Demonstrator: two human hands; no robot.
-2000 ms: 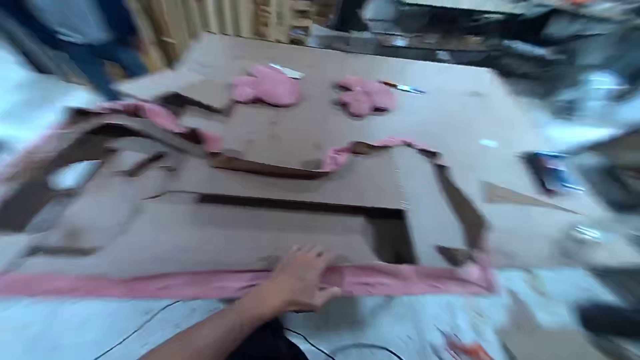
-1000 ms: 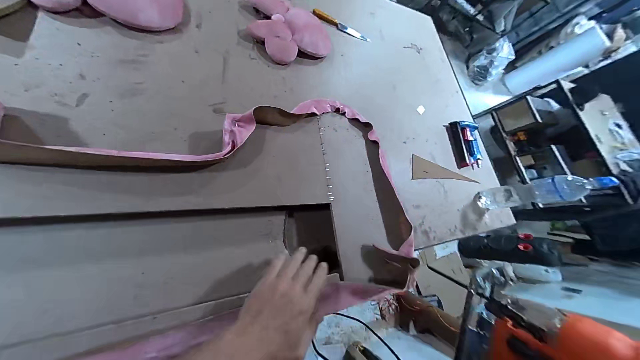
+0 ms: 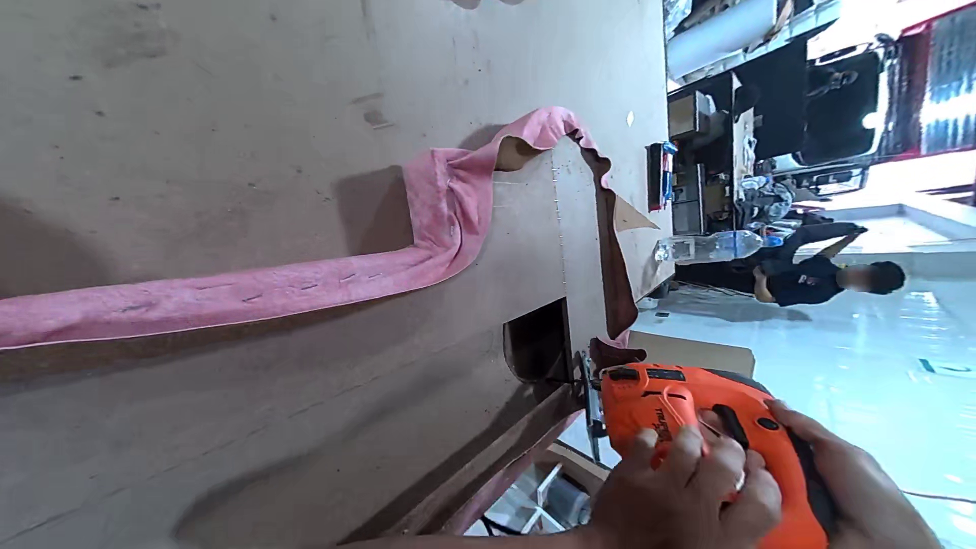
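Observation:
An orange Truper jigsaw [image 3: 709, 435] is in both my hands at the lower right. My left hand [image 3: 686, 480] grips the side of its body, and my right hand [image 3: 854, 465] wraps the rear handle. The saw's metal shoe [image 3: 590, 404] faces the edge of a wooden panel [image 3: 305, 427], beside a dark rectangular cutout [image 3: 537, 339]. Whether the blade touches the wood cannot be told. Pink fabric [image 3: 450, 206] with staples runs along the panel's curved outline, its loose edge standing up.
A clear plastic bottle [image 3: 709, 246], a blue-and-red package [image 3: 661, 177] and a triangular offcut [image 3: 633, 216] lie near the table's edge. A person [image 3: 808, 278] stands in the background. A cardboard piece [image 3: 694, 352] is behind the saw.
The orange jigsaw, at the lower right edge one second ago, is now in both hands beside the cutout. My left hand has left the panel near the cutout and gone onto the saw.

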